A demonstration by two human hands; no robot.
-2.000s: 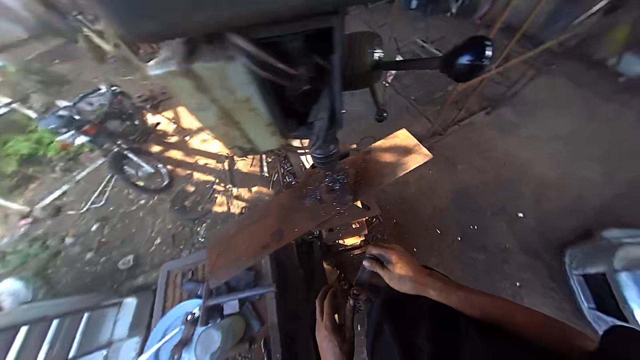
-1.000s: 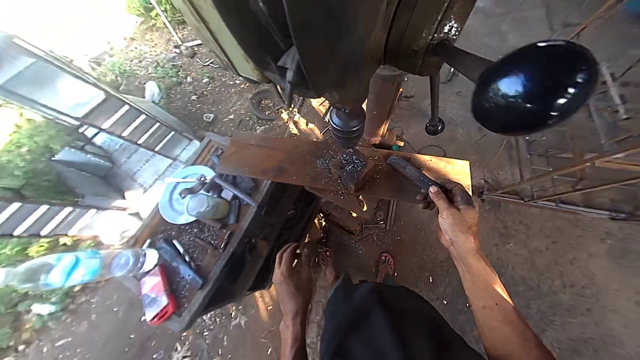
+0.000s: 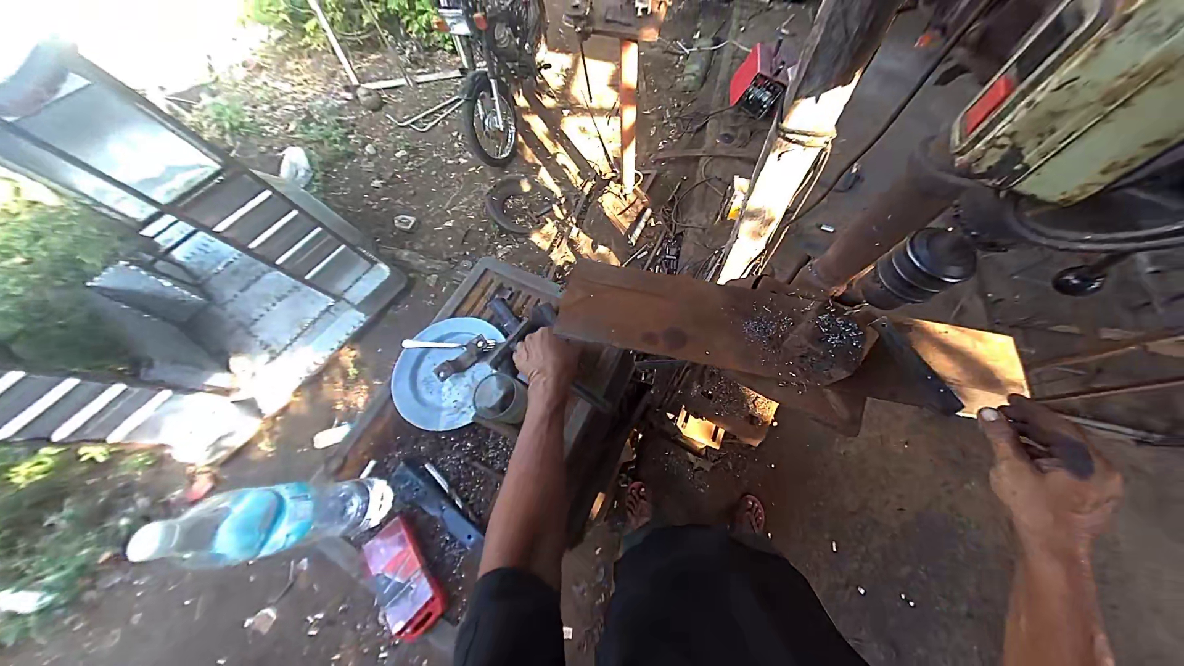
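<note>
My left hand [image 3: 548, 359] is closed around a dark metal tool beside a pale blue plate [image 3: 435, 388]. A fork and a metal part lie on the plate, and a glass [image 3: 499, 398] stands at its edge. To the right, my right hand [image 3: 1054, 467] is by the end of a dark flat metal bar [image 3: 920, 365], fingers curled; whether it grips anything is unclear. The bar rests on a long rusty metal plate [image 3: 647, 310] strewn with metal shavings [image 3: 837, 328]. Just above the shavings is the drill press chuck [image 3: 916, 268].
A wooden side table [image 3: 472, 277] bears the blue plate. Near its front are a plastic bottle [image 3: 268, 523] and a red case [image 3: 405, 578]. The drill press housing [image 3: 1073, 111] hangs at upper right. A motorcycle [image 3: 490, 83] stands beyond, near a wooden post [image 3: 786, 166].
My left hand has moved from beside my legs to the tool at the blue plate. The dark bar, held in my right hand a second ago, now lies on the rusty plate. The view has swung left.
</note>
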